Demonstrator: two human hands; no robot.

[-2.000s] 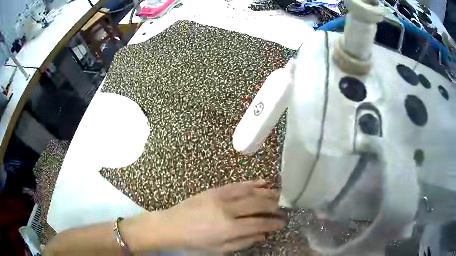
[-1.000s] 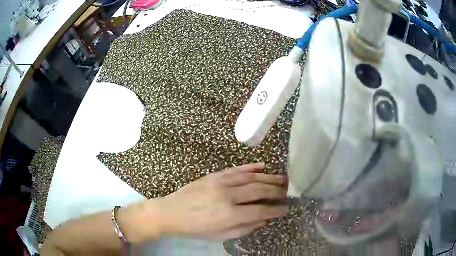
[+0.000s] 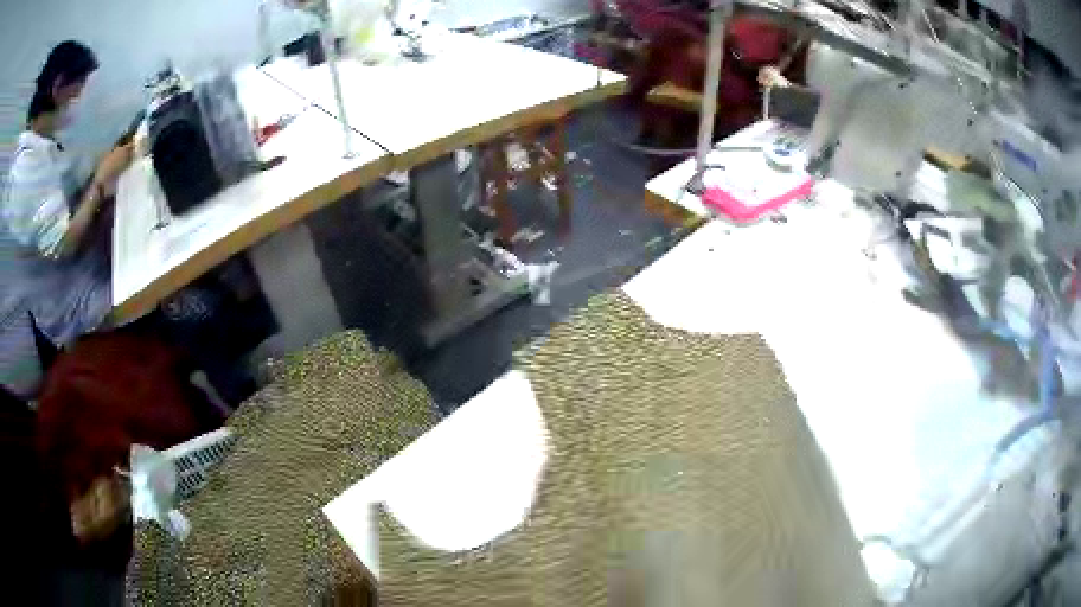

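Observation:
The printed fabric panel, dark with tan flecks, lies on the white sewing table and runs out of the bottom of the picture. Its curved cut-out shows white table at the left. The picture is blurred by motion. More of the same print hangs over a white plastic crate at the lower left. Neither my left hand nor my right hand is in view. The machine head is out of the picture; a blurred blue tube shows at the right.
A bright pink tray lies at the far table edge. Another long white table with a wood edge stands across a dark floor gap. A person sits at its left end by a machine. A wooden stool stands beneath it.
The view has swung left and up. My left hand and the machine head have left the picture. The crate, the neighbouring table and a person have come into fuller view.

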